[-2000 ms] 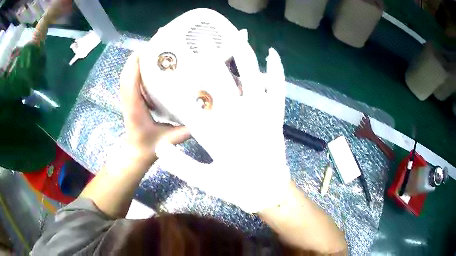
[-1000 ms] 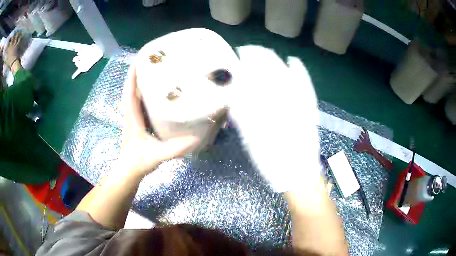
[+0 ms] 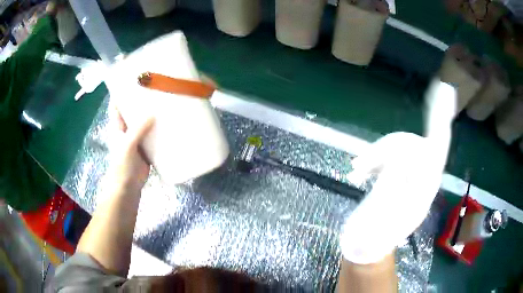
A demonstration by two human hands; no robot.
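The cream housing (image 3: 183, 131) is held up at the left, tilted, its side facing me, with an orange-brown strap (image 3: 180, 86) across it and a dark stud at the strap's left end. My bare left hand (image 3: 133, 146) grips its lower left side. My white-gloved right hand (image 3: 398, 183) is off the housing at the right, glaring white and partly blurred, fingers spread, over the end of the mallet handle. The mallet (image 3: 309, 175) lies flat, its small head with a yellow face towards the housing. Whether the glove touches the handle cannot be told.
Bubble wrap (image 3: 246, 229) lies under the work. A red tray (image 3: 471, 249) with a metal-topped bottle (image 3: 494, 221) is at the right. Similar housings (image 3: 298, 23) stand along the back. A person's green sleeve (image 3: 20, 114) is at the left. A white tape line (image 3: 269, 117) crosses the bench.
The housing has turned from its top panel to its strap side and moved left. My right hand has left it and moved right. The mallet head is now uncovered; the white block is now hidden.
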